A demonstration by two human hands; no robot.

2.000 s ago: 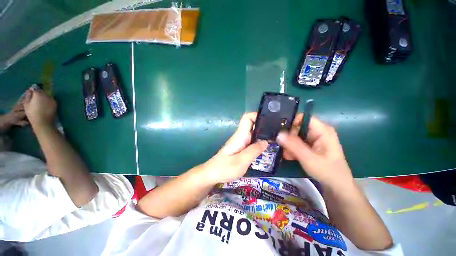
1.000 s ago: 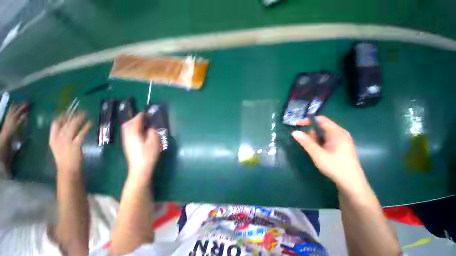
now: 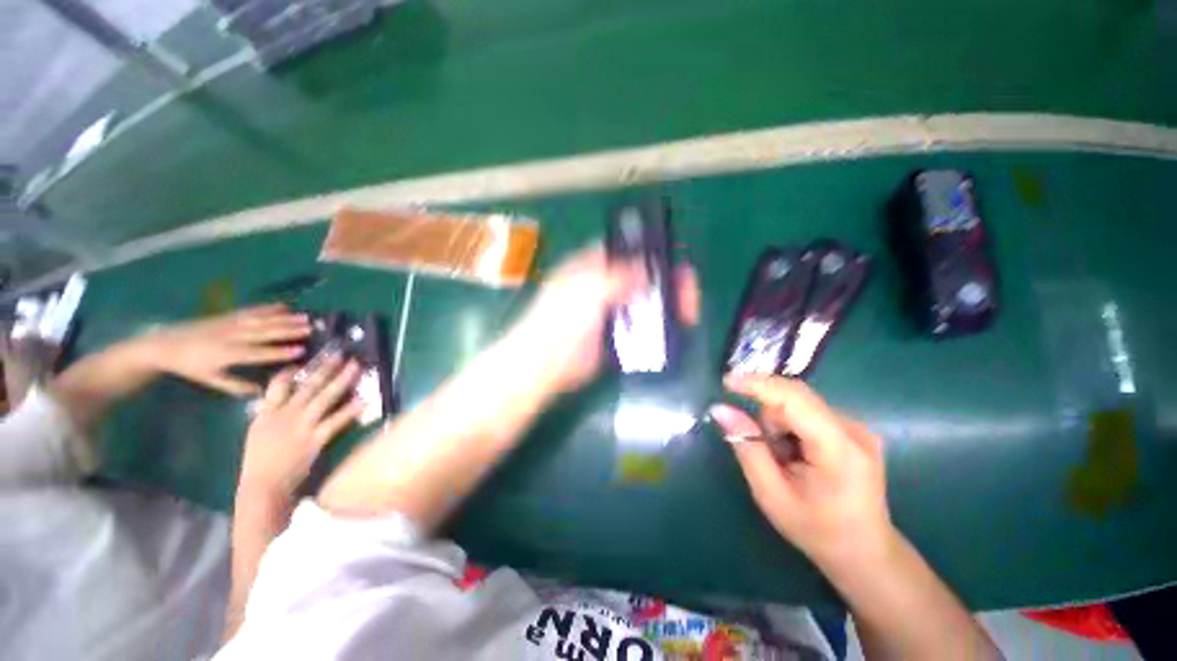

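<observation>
My left hand (image 3: 574, 316) is blurred and reaches to mid-bench, its fingers around a black phone housing (image 3: 642, 310) with a silver board area at its near end. Whether the housing touches the bench cannot be told. My right hand (image 3: 820, 471) is curled around dark, thin tweezers (image 3: 778, 446), partly hidden by the fingers, low over the bench. Two open phone housings (image 3: 762, 316) lie side by side just beyond it, with round discs at their far ends. A clear sheet (image 3: 658, 424) with bright glare lies below the left-hand housing.
A thick stack of housings (image 3: 946, 252) stands at right. Amber sheets in a clear bag (image 3: 420, 243) lie at back left. A neighbour's two hands (image 3: 303, 413) are over housings (image 3: 372, 362) at left. Yellow tape (image 3: 1106, 458) is at far right. A pale rail (image 3: 723, 149) runs behind.
My left hand has moved from the housings at left to mid-bench, with a housing now in its fingers. My right hand stays near the two housings. The camera view has shifted.
</observation>
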